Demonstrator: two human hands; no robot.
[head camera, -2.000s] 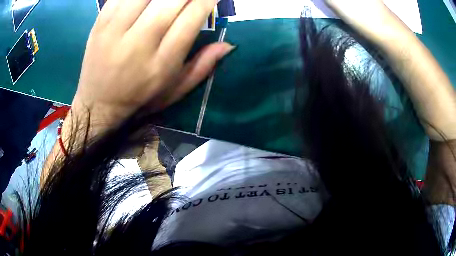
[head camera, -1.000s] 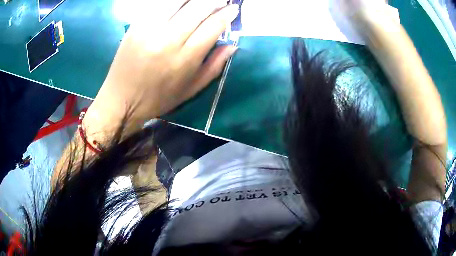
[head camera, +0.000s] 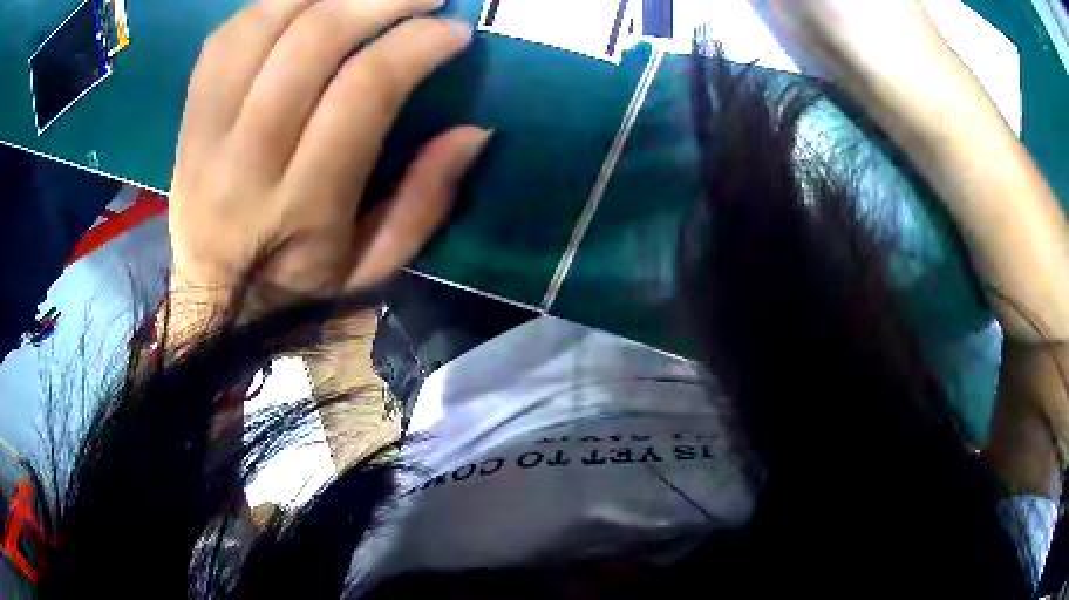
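My left hand (head camera: 317, 141) is over the green mat at the upper left, fingers apart, thumb and fingertips touching nothing that I can see. A white module back (head camera: 551, 21) with a dark edge lies right of its fingertips, cut off by the top edge. A dark strip (head camera: 656, 18) lies beside it, next to a white sheet (head camera: 979, 53). My right hand is cut off by the top edge; only its wrist and forearm (head camera: 926, 117) show over the white sheet, so its fingers and anything in them are hidden.
An LCD module (head camera: 70, 68) with a yellow tail lies at the far left of the green mat (head camera: 528, 152). A pale seam line (head camera: 604, 182) crosses the mat. Dark hair hangs across the right centre of the view. A brown box-like shape is below the bench edge.
My left hand has moved left, away from the strip and the sheet, and its fingers have come free. The white module back now shows beside it. The right forearm remains over the sheet.
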